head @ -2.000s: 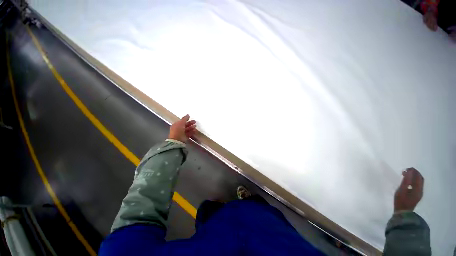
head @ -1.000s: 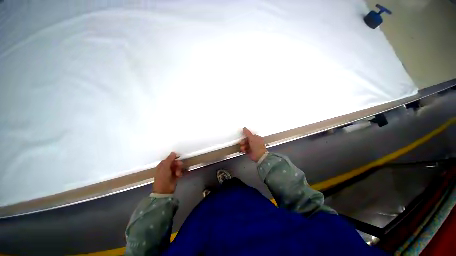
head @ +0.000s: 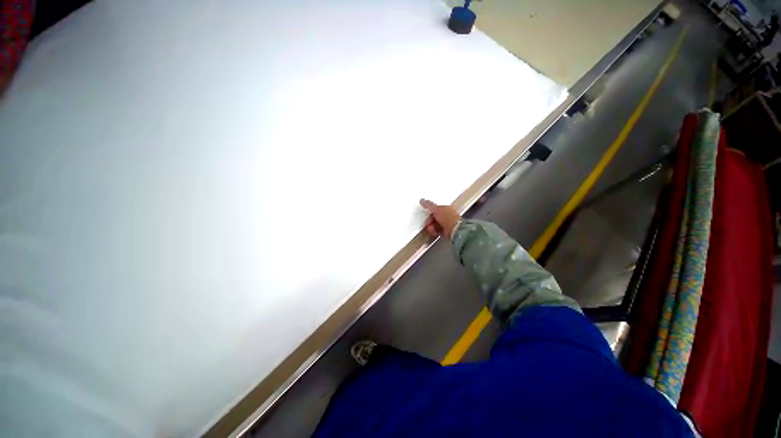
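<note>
The white fabric (head: 223, 188) covers most of the table, smooth in the middle with soft creases at the lower left. Its tan side edge (head: 505, 162) runs along the metal table rim. My right hand (head: 441, 220) is at this edge, thumb on top and fingers curled at the fabric's border, pinching it as far as I can see. My left hand is out of the picture. A dark blue cloth weight (head: 462, 20) stands by the fabric's far end.
The cream tabletop (head: 565, 34) shows beyond the fabric's end. A red sleeve (head: 12, 43) of another person is at the upper left. Red fabric rolls (head: 736, 282) and a patterned roll (head: 689, 257) lie on the right, across a grey aisle with yellow lines (head: 599, 171).
The view has swung towards the fabric's far end. My left hand has left the picture. My right hand remains at the edge. The rolls now show more fully.
</note>
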